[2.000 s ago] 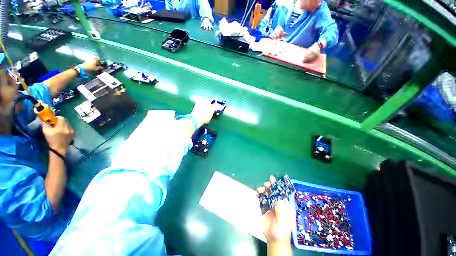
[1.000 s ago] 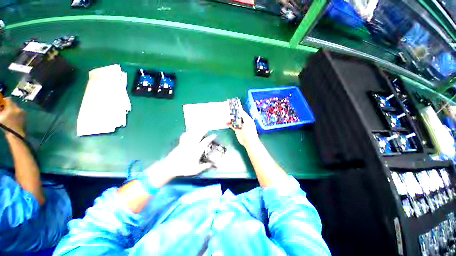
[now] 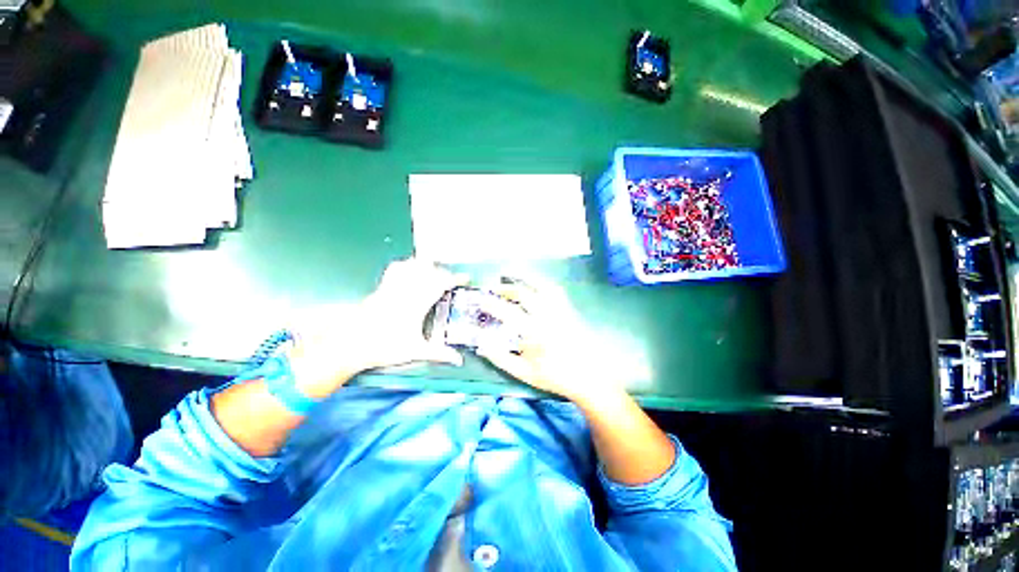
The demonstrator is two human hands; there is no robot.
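A small pale unit (image 3: 478, 320), which looks like a circuit board, is held between both hands near the bench's front edge. Its detail is washed out by glare. My left hand (image 3: 393, 318), in a white glove with a light blue band at the wrist, grips its left side. My right hand (image 3: 542, 335) grips its right side; glare blurs its outline. A white work sheet (image 3: 498, 215) lies just beyond the hands. A blue parts bin (image 3: 762, 223) with tiny red, black and bluish pieces stands right of the sheet.
Two black housings with blue boards (image 3: 295, 87) sit side by side at the far left. Another housing (image 3: 648, 67) is at the far right. Stacked off-white sheets (image 3: 173, 145) lie left. Black tray stacks (image 3: 827, 235) stand right. A blue sleeve (image 3: 62, 447) shows at the left edge.
The two hands have come together on the unit. The view has shifted, so the bench things appear larger and the trays lie further right.
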